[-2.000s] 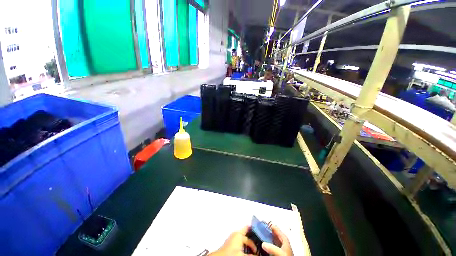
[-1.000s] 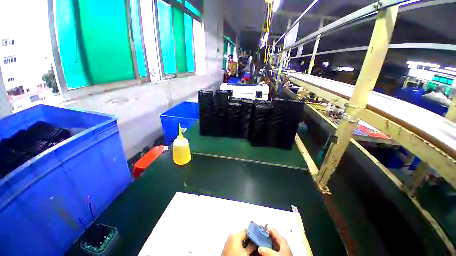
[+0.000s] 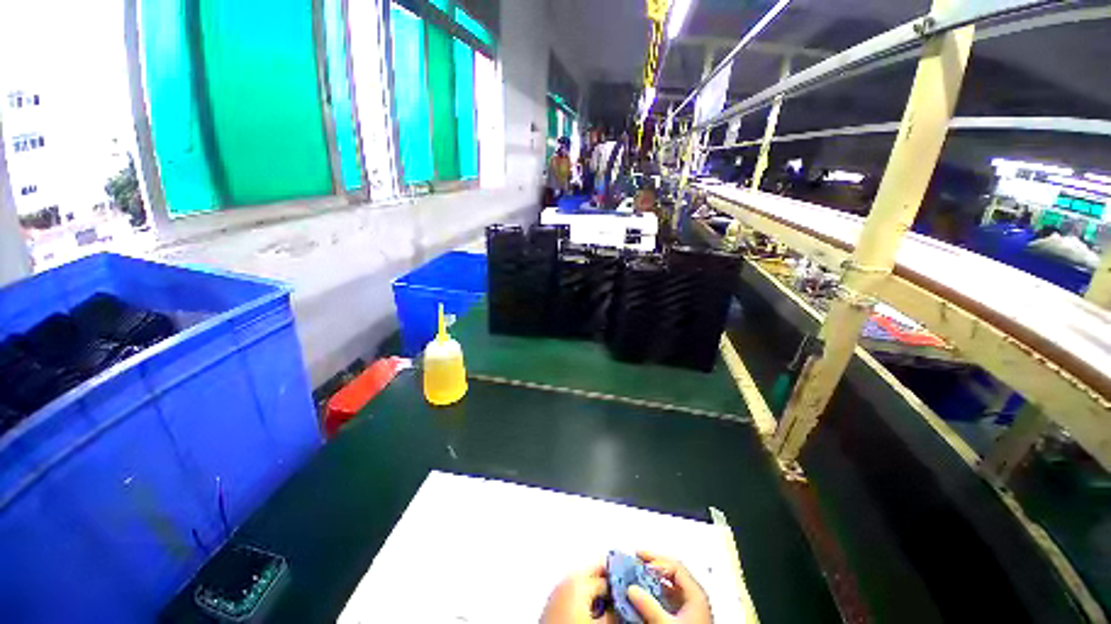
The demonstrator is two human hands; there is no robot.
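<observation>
A small blue-grey plastic housing is held between both hands above the right part of the white work sheet, near the lower edge of the view. My left hand grips its left side. My right hand grips its right side, with the thumb on the face turned toward me. Some of the housing is covered by the fingers. Both hands are cut off at the wrists by the lower edge.
A black device with green marks lies at the bench's left. A yellow squeeze bottle stands beyond the sheet. Black tray stacks stand at the far end. A blue crate is left, a cream frame right. People are far off.
The housing has been turned between the fingers, and its face now shows more toward me. Both hands still hold it. The camera view has shifted slightly.
</observation>
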